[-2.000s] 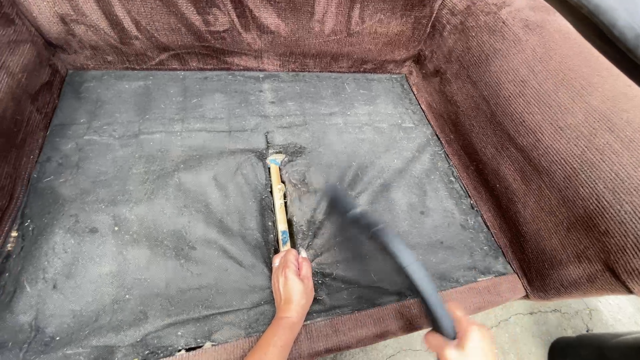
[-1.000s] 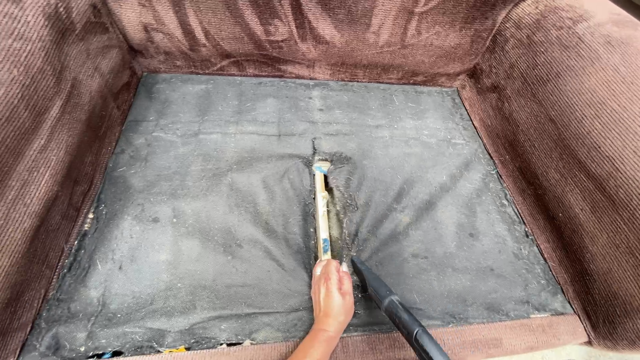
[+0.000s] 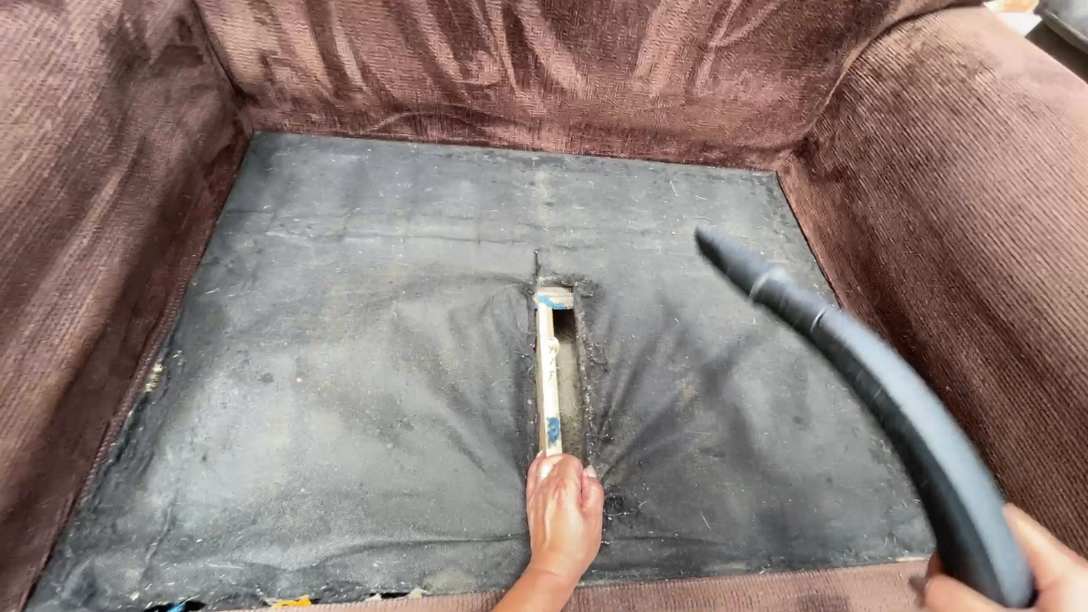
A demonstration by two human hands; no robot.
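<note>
A slit in the black fabric seat deck (image 3: pixel 382 340) exposes a pale strip (image 3: pixel 549 382) with blue patches, likely wood, and a dark gap beside it. At the near end of the slit, my left hand (image 3: pixel 565 510) is closed on the strip or the fabric edge; its fingertips are partly hidden. My right hand (image 3: pixel 1011 569), at the lower right edge, grips a curved black vacuum wand (image 3: pixel 884 382). The wand's narrow tip is raised to the right of the slit and slightly blurred. Creases in the fabric fan out from the slit.
Brown corduroy-like upholstery surrounds the deck: a backrest (image 3: pixel 527 76), a left arm (image 3: pixel 93 212) and a right arm (image 3: pixel 960 195). Lint and pale debris dot the black fabric. Small yellow and blue bits lie along the front edge, by the brown front rail (image 3: pixel 765 591).
The wand's tip was beside my left hand a second ago and is now farther back and to the right. My left hand stays at the slit's near end. The view has shifted.
</note>
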